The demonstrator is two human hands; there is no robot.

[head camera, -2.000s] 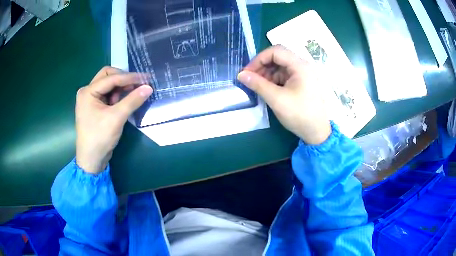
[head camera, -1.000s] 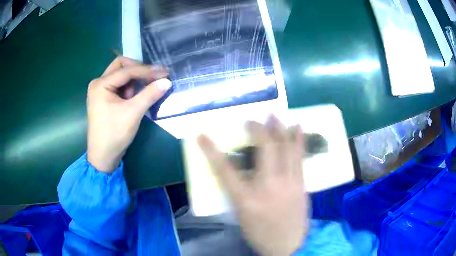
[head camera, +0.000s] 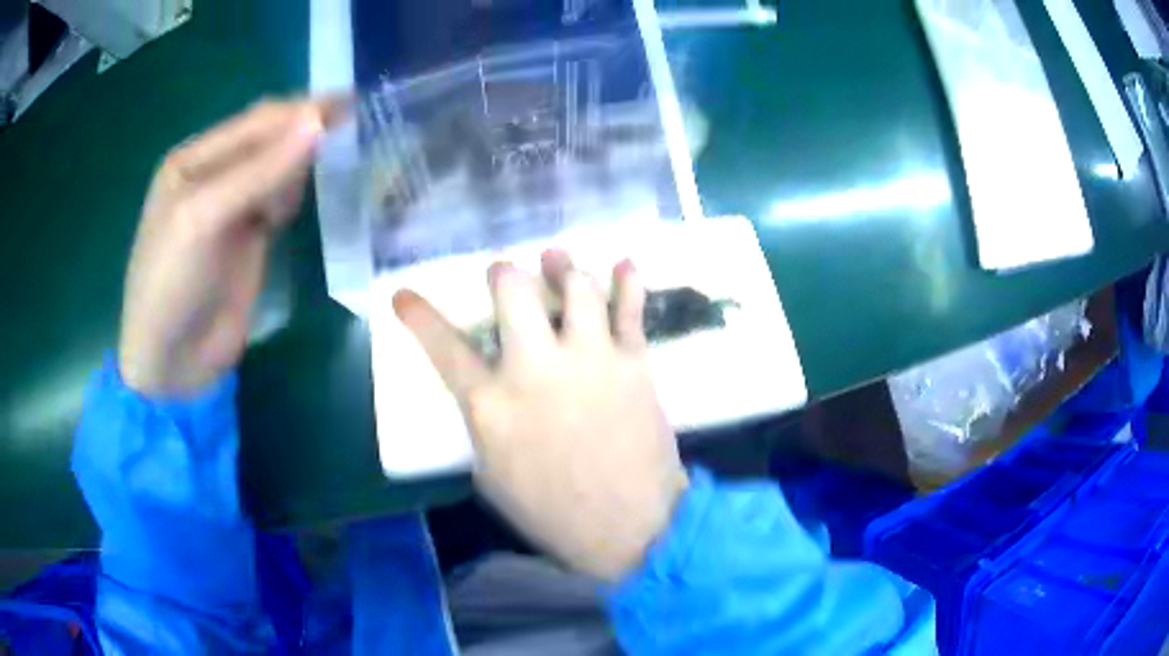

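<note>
The tablet (head camera: 513, 141) lies on the bench with its dark screen up, under clear film with fine white printed text. A white backing sheet (head camera: 336, 167) shows along its sides. My right hand (head camera: 564, 385) is spread flat on a white card (head camera: 724, 372) with dark patches, which lies across the tablet's near end and hides it. My left hand (head camera: 224, 231) is blurred, at the tablet's left edge, fingertips together near the film; whether they pinch it is unclear.
A long white sheet stack (head camera: 1013, 167) lies on the green bench at the right, with a narrow white strip (head camera: 1096, 83) beyond it. A brown scrap box of crumpled clear film (head camera: 968, 397) and blue bins (head camera: 1038, 538) stand below the bench edge. Grey-white items (head camera: 122, 19) lie far left.
My right hand has left the film's right corner, taken the white card from the right and brought it onto the tablet's near end. My left hand has moved left and up from the near left corner.
</note>
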